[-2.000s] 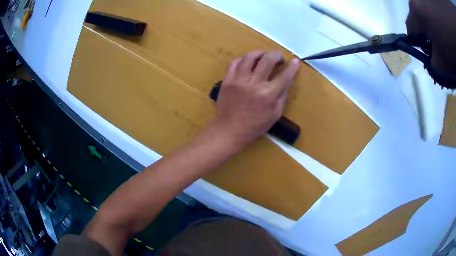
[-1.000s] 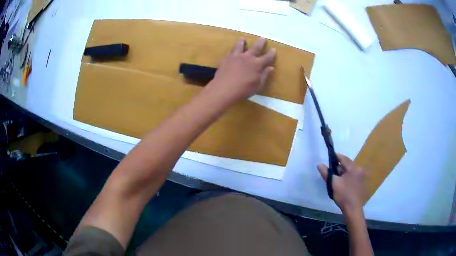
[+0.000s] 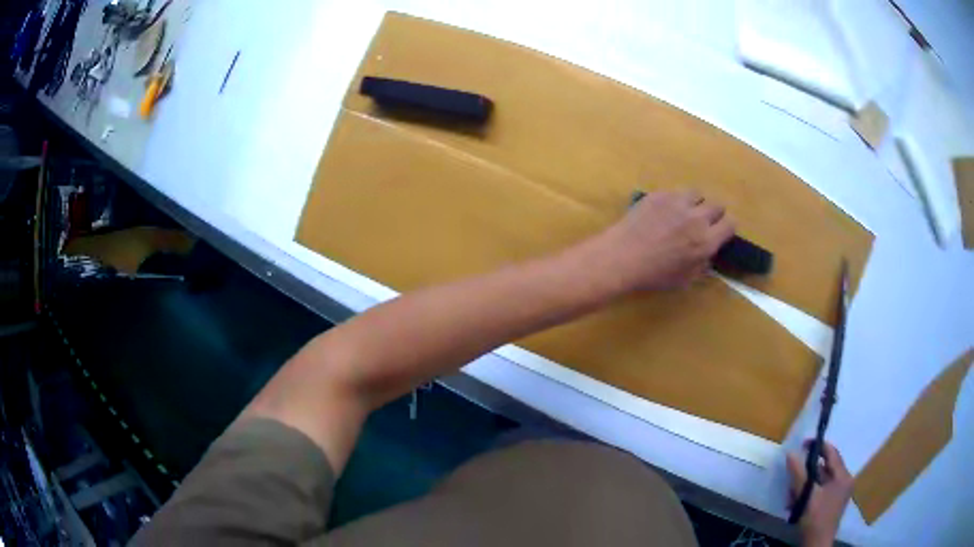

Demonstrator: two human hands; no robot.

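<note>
Two long tan card patterns lie side by side, the far one (image 3: 598, 118) and the near one (image 3: 449, 214), with a white gap at their right end. White fabric (image 3: 641, 417) shows past the near edge. One black weight (image 3: 427, 100) lies on the far pattern's left part. My left hand (image 3: 673, 237) is closed over a second black weight (image 3: 745, 256) on the patterns. My right hand (image 3: 820, 491) holds the handles of the black shears (image 3: 831, 390), whose tip lies over the far pattern's right end.
A small curved tan pattern piece (image 3: 916, 438) lies at the right. Folded white cloth (image 3: 796, 53) and small card pieces lie at the far right side. An orange-yellow tool (image 3: 156, 90) and metal clutter lie at the far left. The grey table edge (image 3: 267, 269) runs along my side.
My left hand has moved from flat on the far pattern onto the second weight. The shears still point at the pattern's right end. The view has shifted, so the patterns appear further right.
</note>
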